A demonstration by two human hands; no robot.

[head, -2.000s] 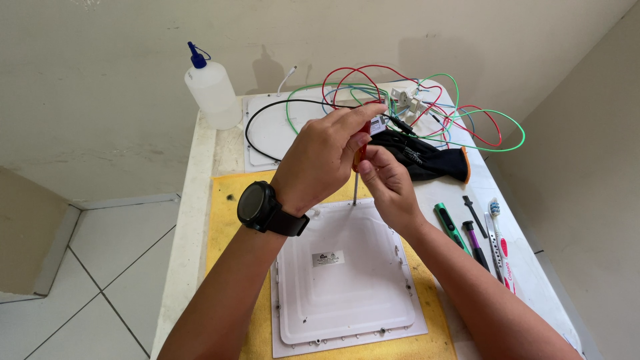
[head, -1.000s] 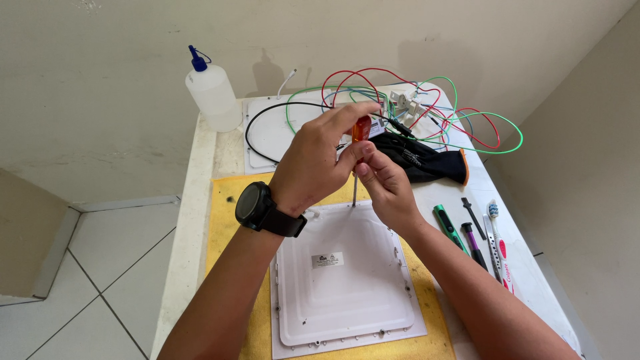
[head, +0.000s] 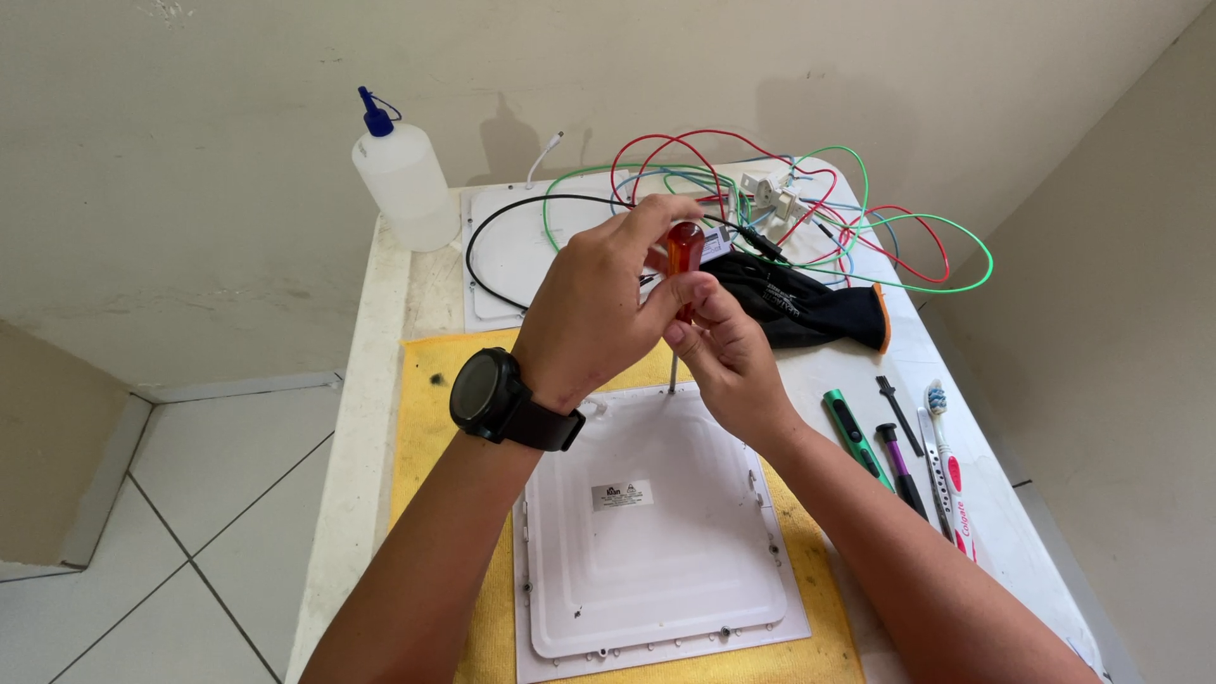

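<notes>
A screwdriver with a translucent red-orange handle (head: 684, 249) stands nearly upright, its metal tip at the far edge of a white square panel (head: 655, 551). My left hand (head: 603, 299), with a black watch (head: 491, 394) on the wrist, wraps the handle, fingers over its top. My right hand (head: 730, 356) pinches the lower handle with thumb and fingers. The panel lies back side up on a yellow cloth (head: 432, 427). It bears a small printed label and has several screws or holes along its rim. Whether the tip sits in a screw head cannot be made out.
Behind stand a white bottle with a blue nozzle (head: 408, 190), a second white panel (head: 499, 228), tangled wires (head: 950, 280) and a black glove (head: 807, 309). At right lie a green tool (head: 855, 437), a purple-and-black screwdriver (head: 901, 465), a small black brush (head: 898, 410), metal tweezers (head: 934, 465) and a toothbrush (head: 953, 475).
The fingers of my left hand have shifted on the screwdriver handle, leaving more of its top in sight than two seconds ago. The panel has stayed in place.
</notes>
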